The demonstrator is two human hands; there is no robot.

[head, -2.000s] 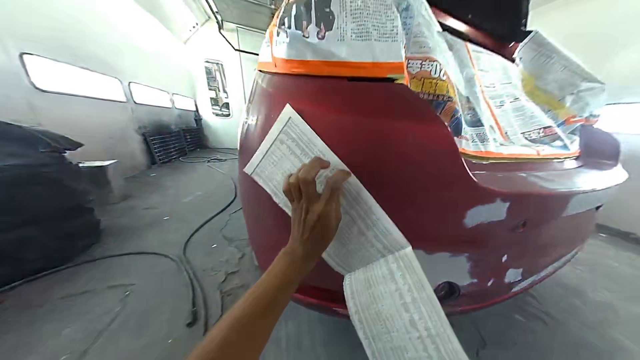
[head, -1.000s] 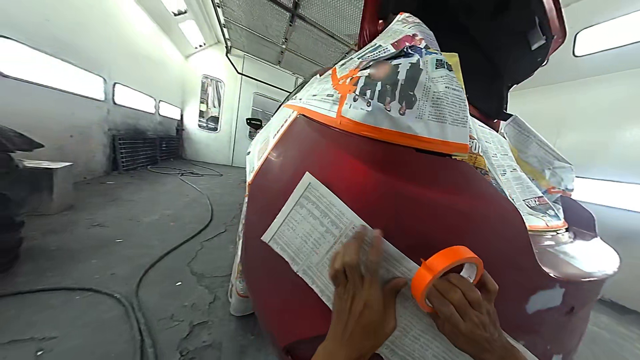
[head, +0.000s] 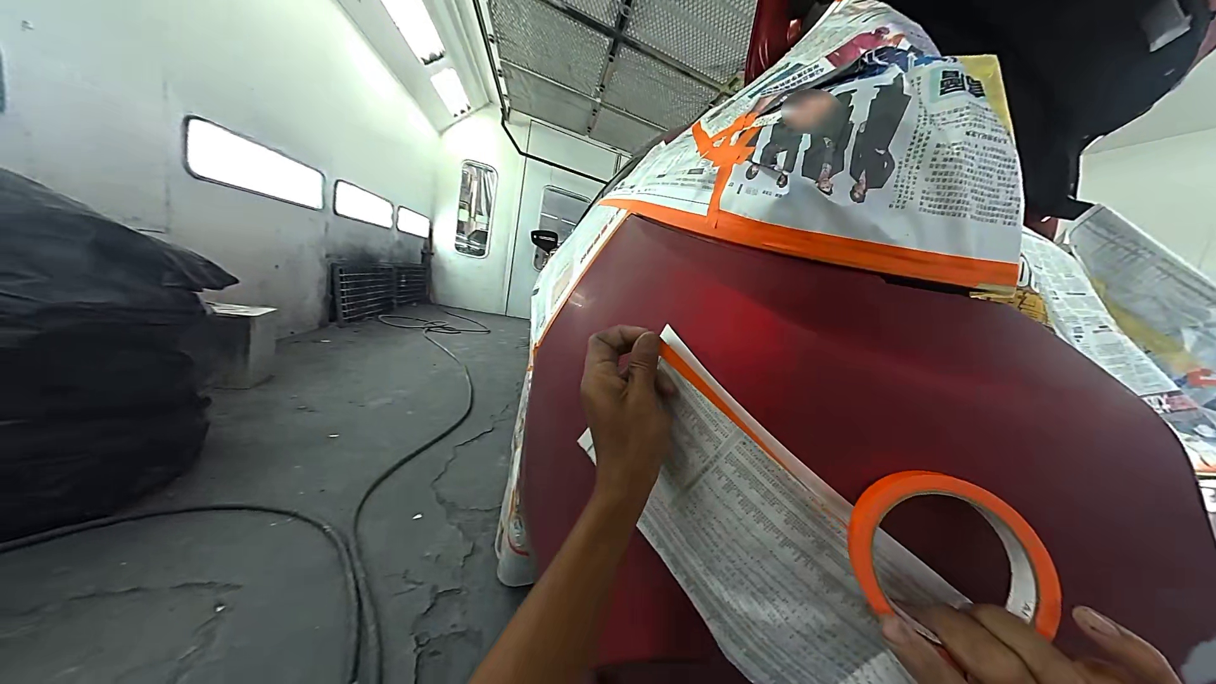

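Against the dark red car body panel [head: 807, 361] lies a sheet of newspaper [head: 760, 532], set at a slant. A thin strip of orange masking tape [head: 727, 404] runs along its upper edge. My left hand [head: 627, 408] pinches the tape's end at the sheet's upper left corner. At the lower right, my right hand [head: 1016, 646] holds the roll of orange masking tape [head: 898, 489] by its lower rim, over the sheet. Part of the right hand is cut off by the frame. Newspaper masking [head: 959, 171] edged with orange tape covers the area above the panel.
A black hose [head: 418, 456] winds over the cracked grey floor at left. Beyond it stand a black-covered bulk [head: 85, 361], a box-like block [head: 242, 347] and dark grilles [head: 366, 290] along the wall. A dark raised lid [head: 1054, 57] hangs at the upper right.
My left hand has moved from the middle of the newspaper to its upper left corner. A strip of orange tape now lies along the upper edge. My right hand came into view with the roll.
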